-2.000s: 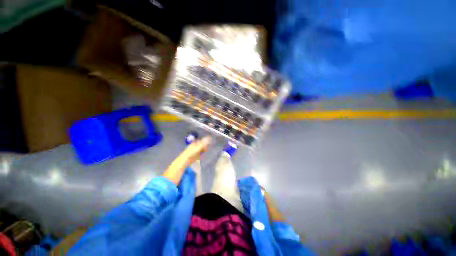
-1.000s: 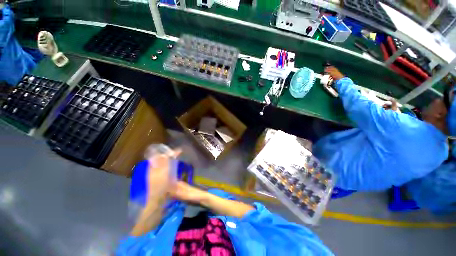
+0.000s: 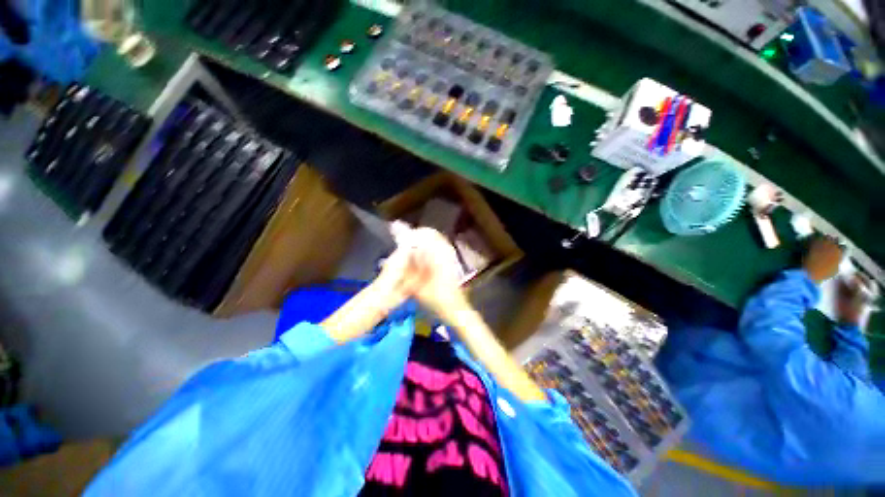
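My left hand point(image 3: 396, 274) and my right hand point(image 3: 436, 270) are pressed together in front of me, above the open carton's near side. They are blurred, and I cannot tell whether anything is between them. A clear blister tray point(image 3: 444, 89) with rows of black modules and orange strips lies on the green bench. Another filled blister tray point(image 3: 604, 393) is low at the right, beyond my right forearm, on top of a carton.
An open carton point(image 3: 500, 219) stands under the bench edge. Stacked black trays point(image 3: 194, 194) are at the left, and a blue stool point(image 3: 303, 303) is by my left forearm. A pale green fan point(image 3: 703, 197) and white power supply point(image 3: 648, 124) stand on the bench. A person point(image 3: 796, 359) works at the right.
My hands have come together and now sit nearer the open carton and farther right in view. The view has moved closer to the bench and tilted.
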